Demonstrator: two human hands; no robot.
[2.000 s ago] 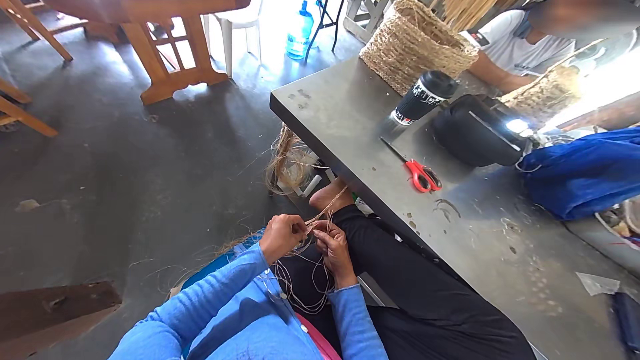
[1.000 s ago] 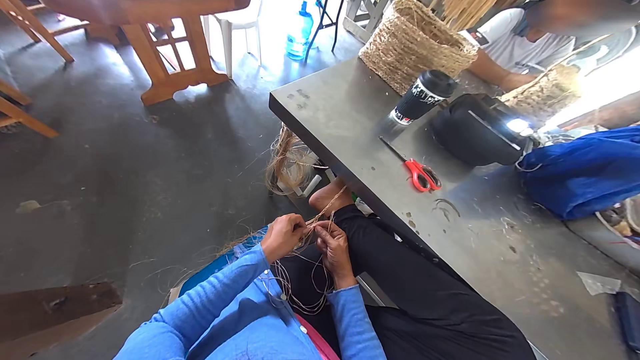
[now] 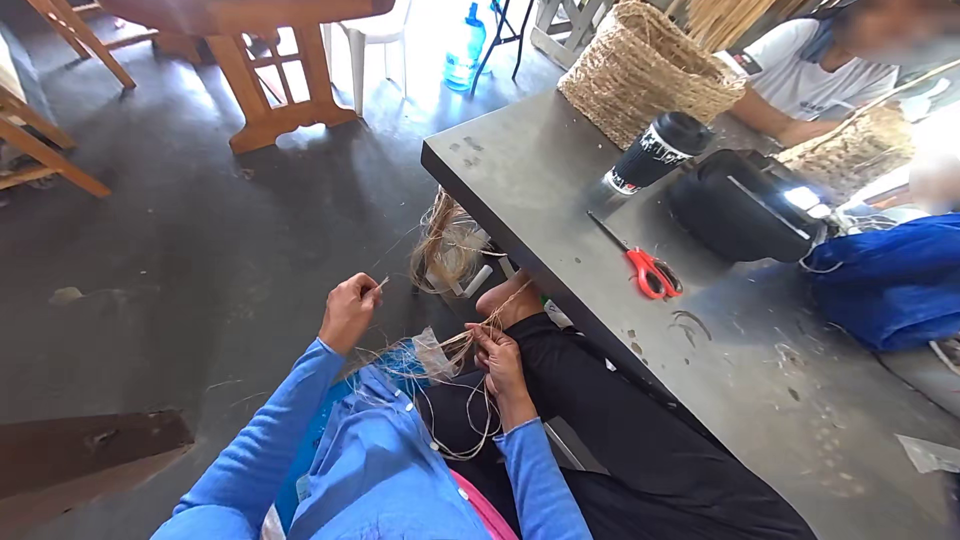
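Note:
Over my lap, my right hand (image 3: pixel 501 360) pinches a bundle of thin tan plant fibers (image 3: pixel 457 342), which runs on as a twisted strand toward my bare foot (image 3: pixel 511 300). Away to the left, above the floor, my left hand (image 3: pixel 352 309) has thumb and forefinger closed on a short fiber end (image 3: pixel 384 283). Loose pale strands (image 3: pixel 469 450) loop down below my right hand. A piece of clear plastic (image 3: pixel 433 354) lies behind the bundle, over a blue surface. More loose fiber (image 3: pixel 442 251) hangs beside the table edge.
On the grey table (image 3: pixel 517 172) are red-handled scissors (image 3: pixel 649 271), a lidded cup (image 3: pixel 656 154), a woven basket (image 3: pixel 645 71), a black case (image 3: pixel 739 206) and a blue cloth bag (image 3: pixel 892 281). Across it sits a person (image 3: pixel 817 67) by another woven piece (image 3: pixel 855 150). Wooden furniture (image 3: pixel 277 82) stands at upper left.
My left hand has moved away from my right hand, to the left, holding a fiber end. Before, both hands were together at the fibers. My right hand has stayed at the bundle.

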